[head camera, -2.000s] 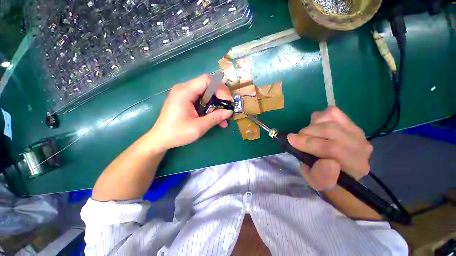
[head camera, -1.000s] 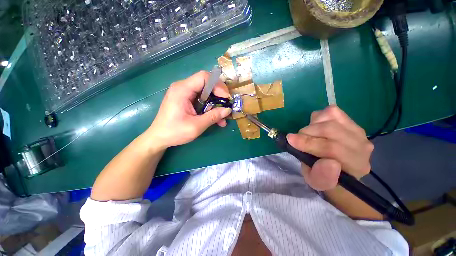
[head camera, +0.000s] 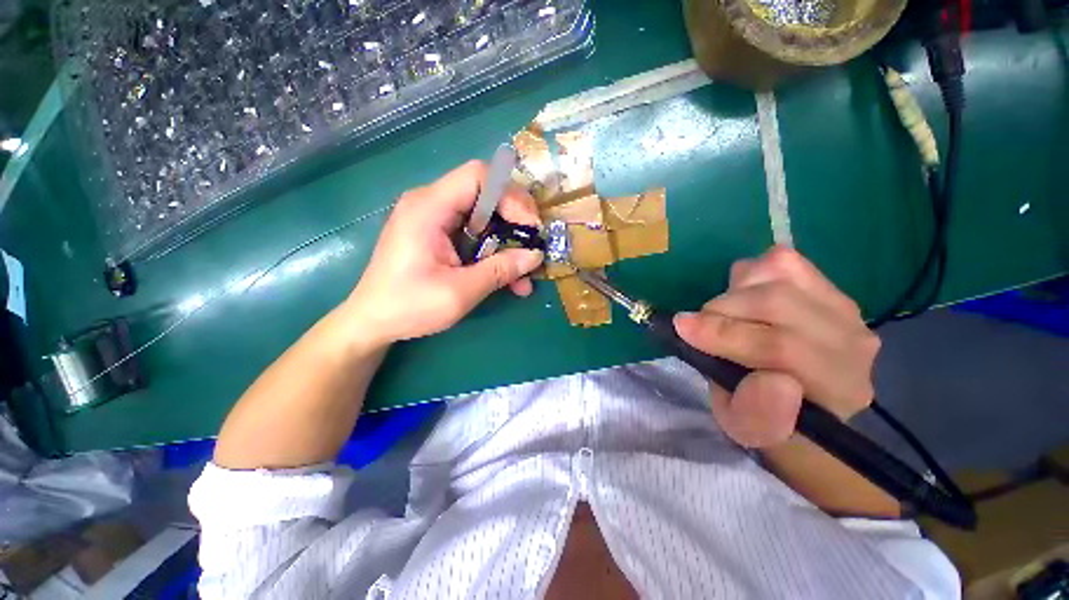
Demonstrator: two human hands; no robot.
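My left hand (head camera: 428, 258) grips a small black unit (head camera: 506, 239) between thumb and fingers, and silver tweezers (head camera: 494, 188) stick up from the same hand. A small silver component (head camera: 557, 243) is at the unit's right end, over the brown tape cross (head camera: 592, 232). My right hand (head camera: 783, 342) is closed round the black handle of the soldering iron (head camera: 733, 377). The iron's tip is just below the silver component; whether it touches cannot be told. Thin solder wire (head camera: 277, 267) runs from the spool (head camera: 77, 373) to my left hand.
A clear tray (head camera: 317, 111) with rows of small silver parts lies upper left. A tan round tub (head camera: 797, 41) with silvery bits is at the top right. Black cables (head camera: 941, 176) and a cream connector (head camera: 912, 117) lie at the right. Pale tape strips (head camera: 774, 170) mark the green bench.
The view has shifted slightly. Both hands keep their grips and stay nearly in place. The tweezers have tilted slightly.
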